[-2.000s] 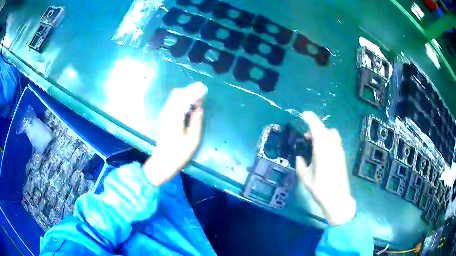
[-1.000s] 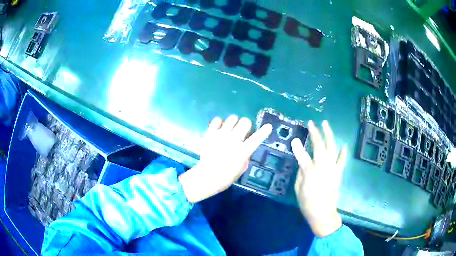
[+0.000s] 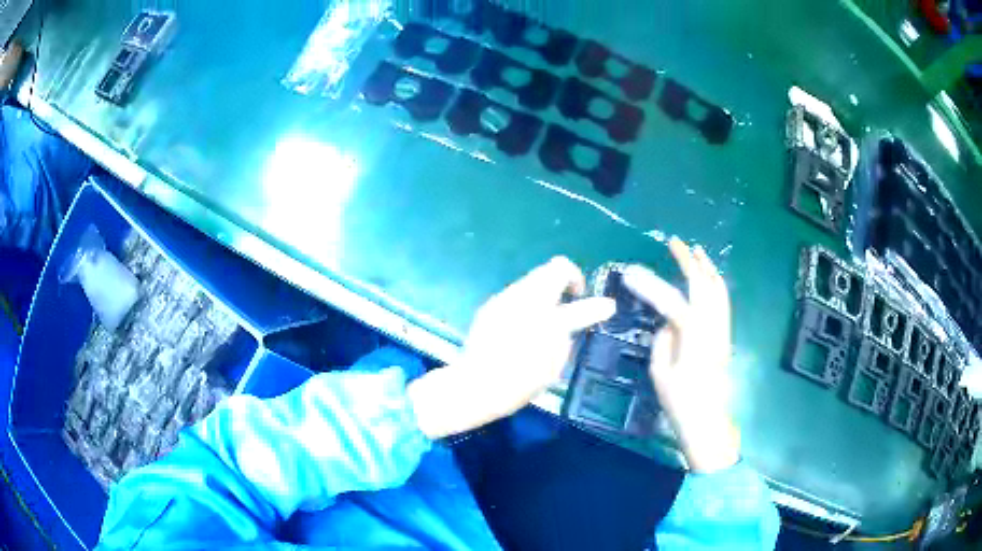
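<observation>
A dark grey rectangular housing (image 3: 608, 385) lies on the green mat near its front edge. A black pad (image 3: 628, 314) lies over its far end, partly hidden by my fingers. My left hand (image 3: 528, 342) is bare, with its fingertips on the left side of the pad. My right hand (image 3: 695, 350) is bare, its thumb and fingers at the pad's right side. Whether the fingers grip the pad or only press it is hard to tell. Flat black die-cut pads (image 3: 585, 158) lie in rows on a clear liner sheet beyond my hands.
Housings (image 3: 824, 350) stand in a row at the right, beside a dark pad sheet stack (image 3: 928, 221). One housing (image 3: 821, 172) lies farther back, another (image 3: 135, 54) at the far left. A blue bin (image 3: 242, 361) with bagged parts (image 3: 145, 355) is at lower left.
Two seconds ago my left hand was away from the housing; it is now at the pad with my right hand. Since one second ago both hands have drawn closer together over the pad. The view has shifted slightly.
</observation>
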